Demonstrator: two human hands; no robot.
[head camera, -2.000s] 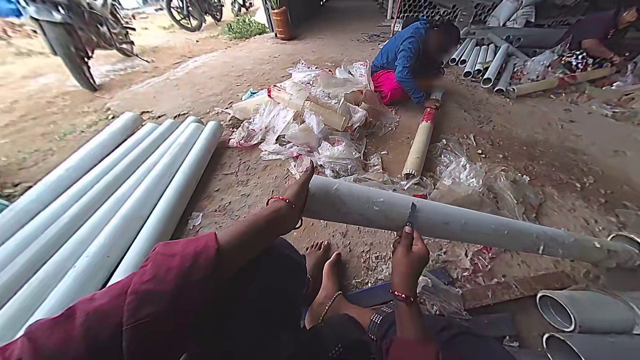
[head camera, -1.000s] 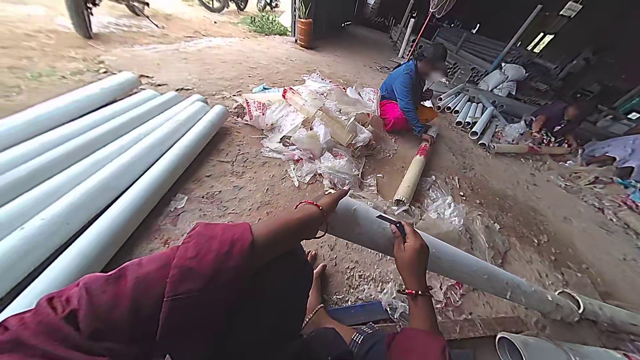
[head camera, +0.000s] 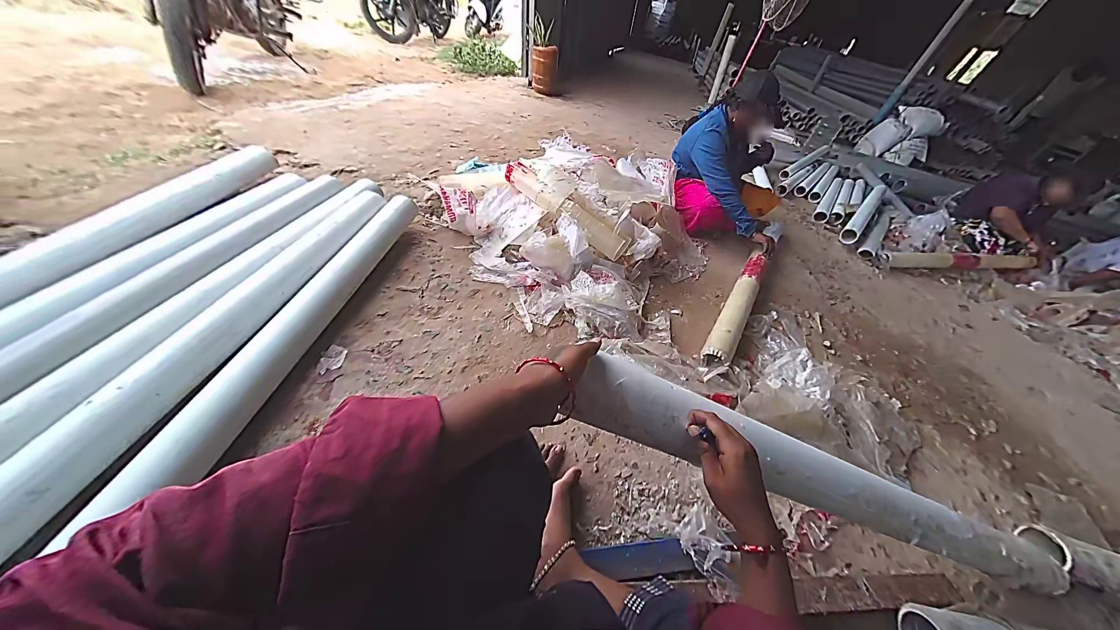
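Note:
A long grey plastic pipe (head camera: 822, 472) slants from the middle of the view down to the lower right. My left hand (head camera: 573, 367) holds its near end, with most of the fingers hidden behind the pipe's rim. Against the pipe's upper side, my right hand (head camera: 731, 468) grips a small dark tool (head camera: 707, 437), whose blade cannot be made out here. Red bracelets circle both wrists. Beneath the pipe, near my bare feet, lie a blue bar (head camera: 634, 558) and scraps of clear plastic film.
Several pale pipes (head camera: 210, 350) lie side by side at left. Ahead is a heap of plastic wrapping (head camera: 577, 236). A co-worker in blue (head camera: 713, 162) sits beside a wrapped pipe (head camera: 737, 315); another person (head camera: 1006, 206) works at far right. A pipe end (head camera: 941, 618) shows at bottom right.
The flat dark tool that stood out from my right hand a second ago now shows only as a small part at the fingers. The co-worker in blue has raised one hand towards the face.

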